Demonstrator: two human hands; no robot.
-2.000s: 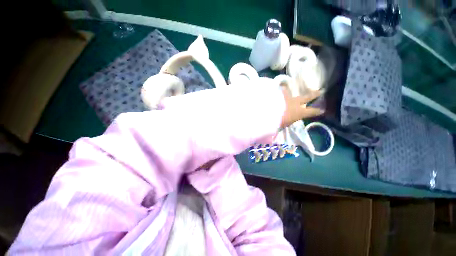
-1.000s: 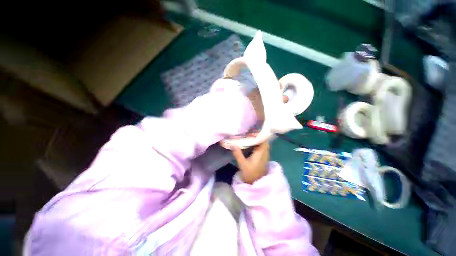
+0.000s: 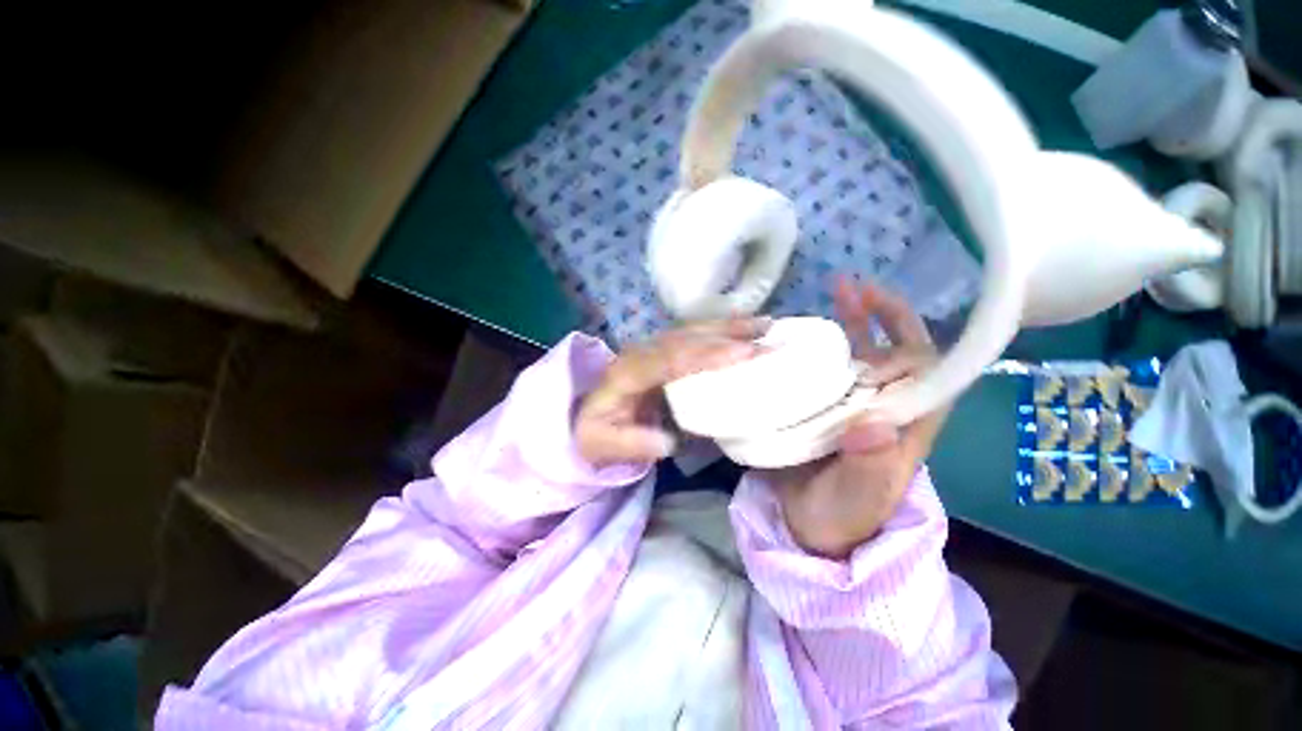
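Note:
Cream-white cat-ear headphones are held in front of me above the bench, the band curving up and right, one pointed ear toward the right. My left hand has its fingers on the near round cup, from the left. My right hand grips the same cup and the band's end from the right, some fingers raised behind it. The other cup, with a ring-shaped cushion, hangs to the upper left, untouched. Whether the near cup's cushion is fully seated I cannot tell.
A printed plastic bag lies flat behind the headphones. At right are loose ear pads, a white bottle, a blue sticker sheet, a crumpled white cloth and a white ring. Open brown cartons stand at left.
The headphones went from lying on the bag to being held in both hands, and are now nearer, with one cup between the hands. The view has shifted.

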